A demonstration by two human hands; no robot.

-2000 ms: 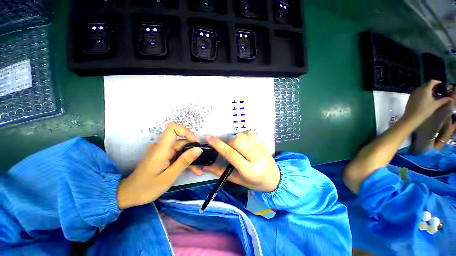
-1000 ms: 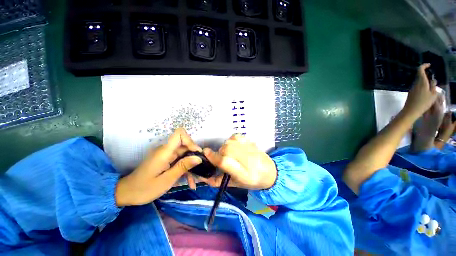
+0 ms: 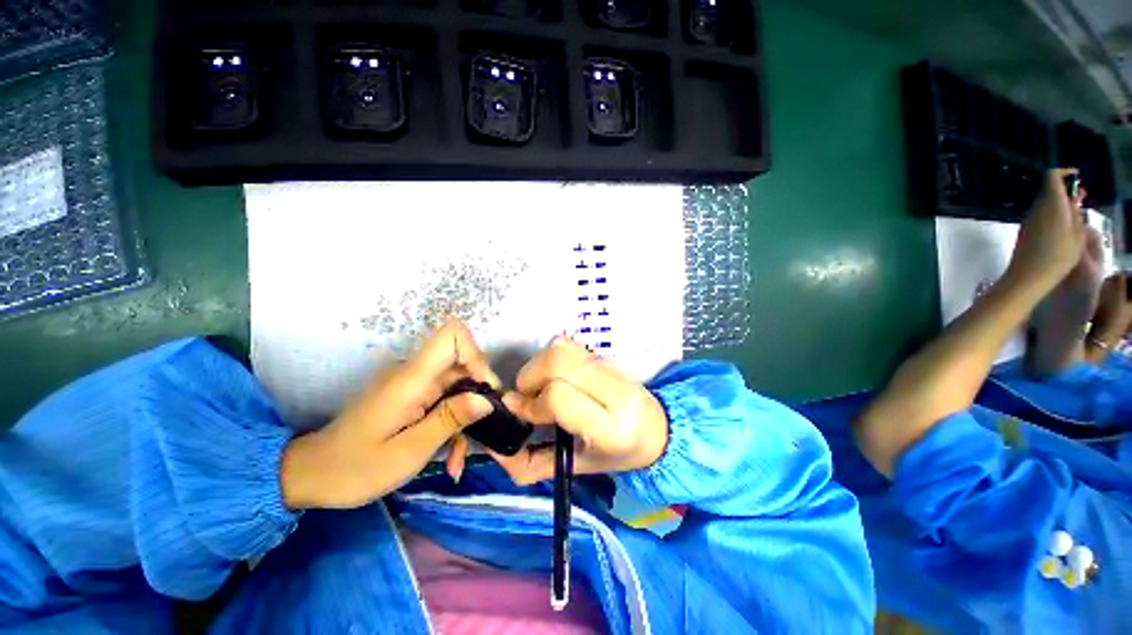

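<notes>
A black housing (image 3: 499,426) is held low over the near edge of the white paper (image 3: 298,248). My left hand (image 3: 395,416) grips its left side between thumb and fingers. My right hand (image 3: 593,412) touches its right side with the fingertips and also holds a slim black pen-like tool (image 3: 562,521), its pale end pointing down toward my body. Its other end is hidden in the hand. Grey specks (image 3: 447,295) lie scattered mid-paper. Small dark pieces (image 3: 592,295) stand in a neat column to their right. Any small part at the fingertips cannot be made out.
A black foam tray (image 3: 472,165) with housings in pockets lies behind the paper. A clear blister tray (image 3: 716,267) shows at the paper's right edge, stacked clear trays (image 3: 75,211) at far left. At right a person in blue (image 3: 993,471) raises both hands near another black tray (image 3: 993,149).
The housing has tilted, its right end lower. The tool in my right hand has swung from slanting down-left to nearly upright in the picture. The neighbour's hands have moved up.
</notes>
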